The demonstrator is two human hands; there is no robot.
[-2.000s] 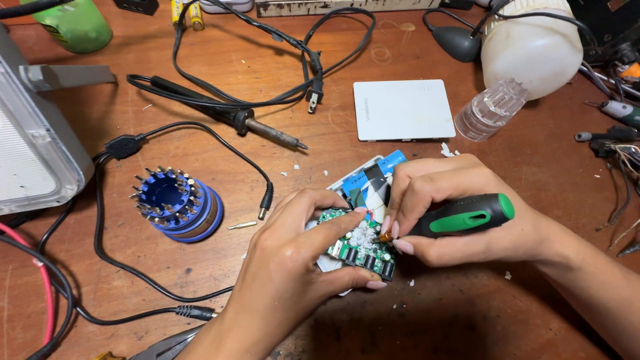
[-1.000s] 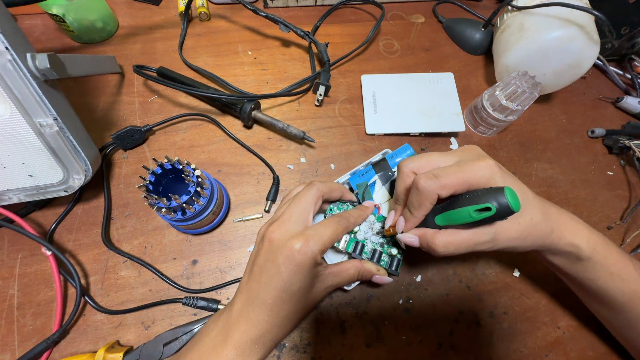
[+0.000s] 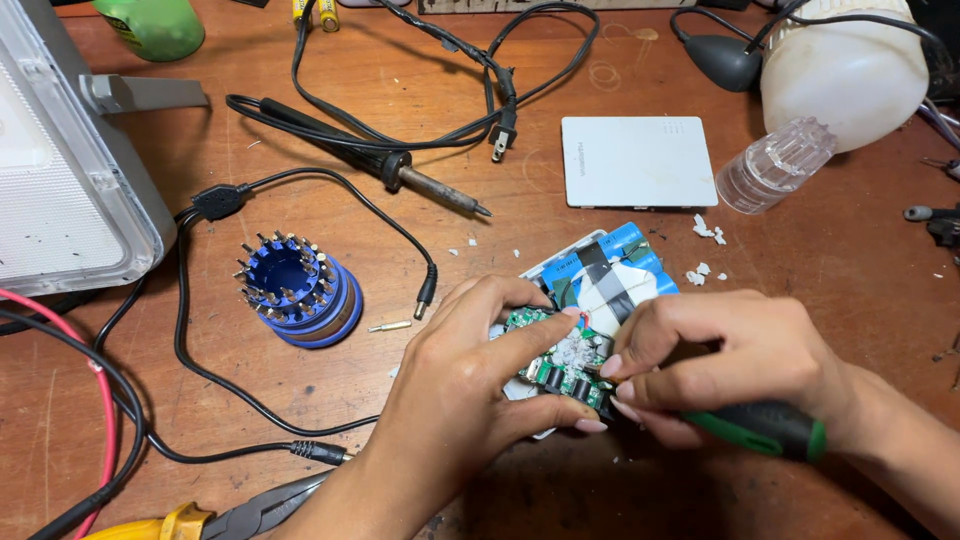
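Observation:
My left hand (image 3: 480,360) grips a green circuit board (image 3: 556,382) by its edges, with the index finger lying across it. White crumbly material (image 3: 574,351) covers the middle of the board. Behind the board, blue cylindrical battery cells (image 3: 630,247) with black tape sit in a white case. My right hand (image 3: 720,360) holds a black and green handled tool (image 3: 772,431), its handle slanting down to the right under the palm. Near the board's right side, the right fingertips pinch something small; the tool's tip cannot be made out.
A blue bit holder (image 3: 315,300) full of screwdriver bits stands left, beside a loose bit (image 3: 390,326). Behind lie a soldering iron (image 3: 442,191) and a white cover (image 3: 639,161). Pliers (image 3: 262,510) lie at the front left, a lamp (image 3: 844,75) at the back right. Black cables cross the left side.
The green and black handle has swung downward, from above the right palm to below it. The right fingertips remain by the board's right side. My left hand still holds the board.

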